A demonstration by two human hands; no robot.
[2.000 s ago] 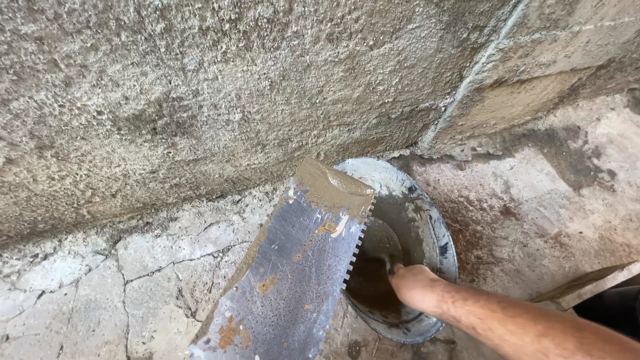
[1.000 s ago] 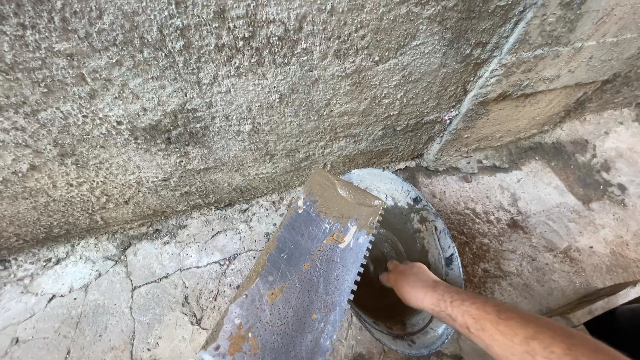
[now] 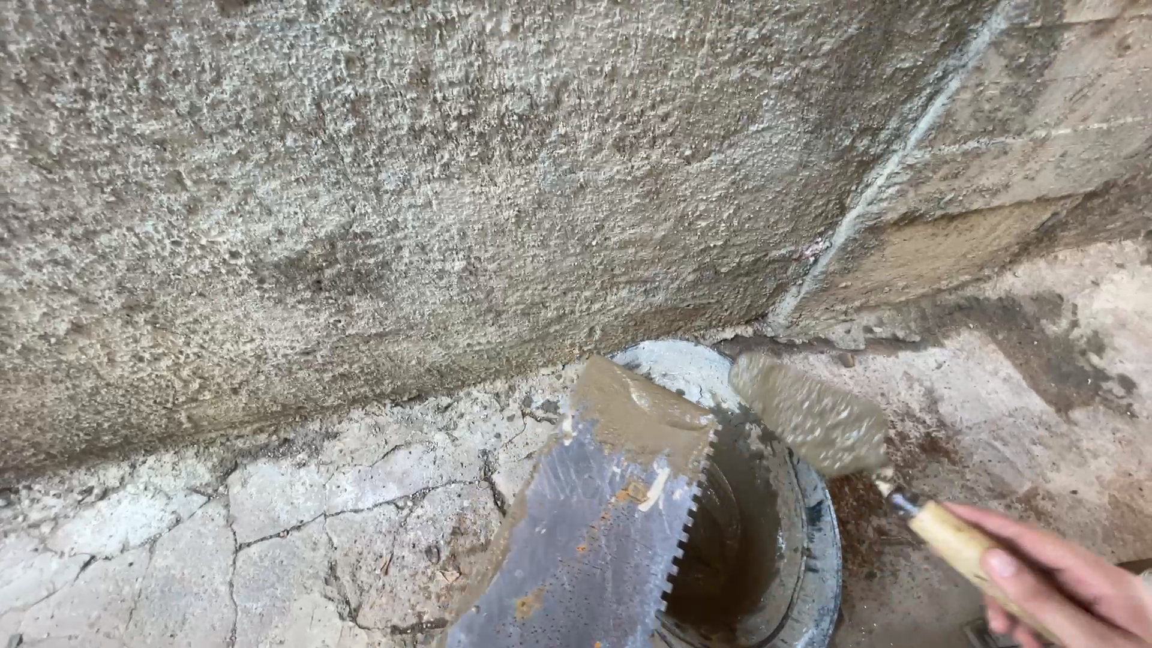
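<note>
My right hand grips the wooden handle of a pointing trowel, whose blade is coated with wet grey-brown mortar. The blade is blurred and stands over the right rim of a round metal basin with wet mortar inside. A wide notched steel trowel, rust-spotted, overlaps the left part of the basin. Mortar lies along its far end, and its notched edge faces right. My left hand is not in view; the near end of the notched trowel runs out of the frame at the bottom.
A rough rendered wall rises behind the basin, with a pale vertical joint line on its right part. Cracked concrete floor lies at the left. Reddish-brown stained floor stretches to the right of the basin.
My right hand, earlier down in the basin, has come up and to the right, bringing the mortar-coated pointing trowel into sight. The notched trowel stays over the basin's left side.
</note>
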